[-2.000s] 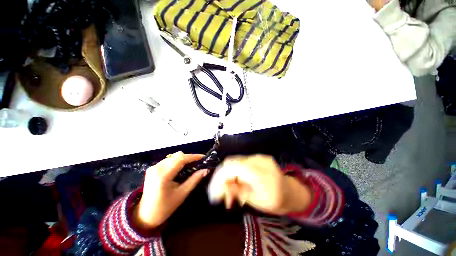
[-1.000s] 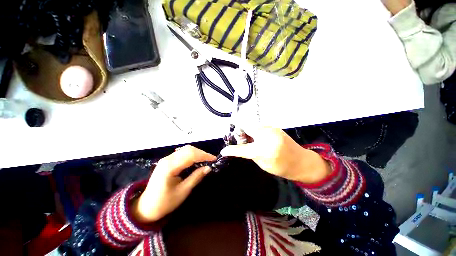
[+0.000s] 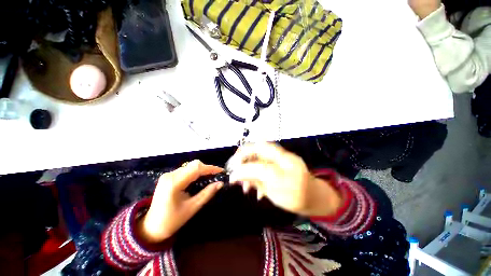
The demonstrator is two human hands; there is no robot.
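Observation:
A glossy black strap [image 3: 207, 180] lies between the thumb and fingers of my left hand [image 3: 177, 199], over my lap at the table edge. My right hand [image 3: 274, 178] is at the strap's end, its fingers bent together and blurred; what they pinch cannot be made out. A white tape [image 3: 267, 36] runs from the striped pouch [image 3: 301, 40] over the large black-handled scissors [image 3: 232, 81] towards the work. A thin dotted line hangs beside it. Small pale snips [image 3: 170, 101] lie on the table.
On the white table [image 3: 366, 81], a tan basket [image 3: 110, 48] holds a pale pink ball [image 3: 88, 82] near black trim. A smartphone [image 3: 146, 38] and small black cap [image 3: 41, 119] lie close by. Another person's sleeve [image 3: 449, 48] is at upper right. White rack-like frames [image 3: 447, 242] stand lower right.
My right hand has moved from beside the strap's upper end slightly down and left, onto it. My left hand keeps its hold. The view has shifted slightly.

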